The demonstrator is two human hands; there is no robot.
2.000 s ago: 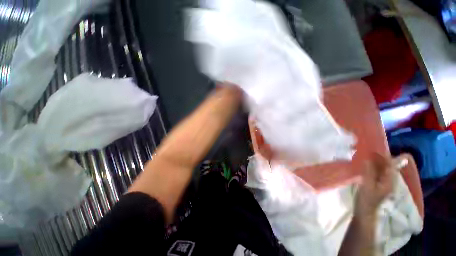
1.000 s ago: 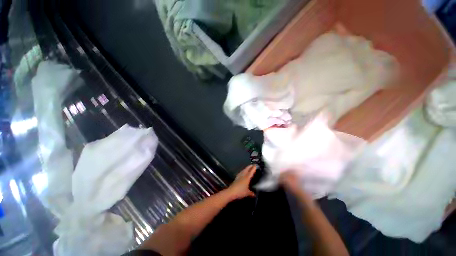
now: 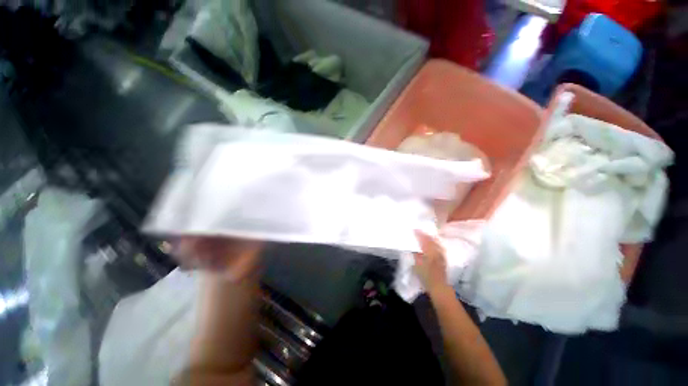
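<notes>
A white fabric piece [image 3: 302,188] is stretched flat between my two hands, in front of the bins. My left hand [image 3: 219,256], blurred, holds its lower left edge. My right hand [image 3: 430,260] grips its lower right end, with more bunched white fabric beside it. The middle salmon bin [image 3: 460,98] stands beyond, with cream pieces [image 3: 445,147] inside, partly hidden by the fabric. The right-hand salmon bin [image 3: 634,124] has white pieces [image 3: 554,249] draped over its rim.
A grey bin [image 3: 362,38] with pale green pieces [image 3: 234,45] and dark pieces [image 3: 305,87] stands farther off. The slatted metal rack [image 3: 290,328] with white cloth [image 3: 151,332] is at lower left. A blue stool [image 3: 603,53] and red items [image 3: 449,26] are behind the bins.
The white fabric, bunched at my hands a second ago, is now raised and spread out flat. My hands have moved apart, the left one leftwards. The view has shifted, showing more of the grey bin and the stool.
</notes>
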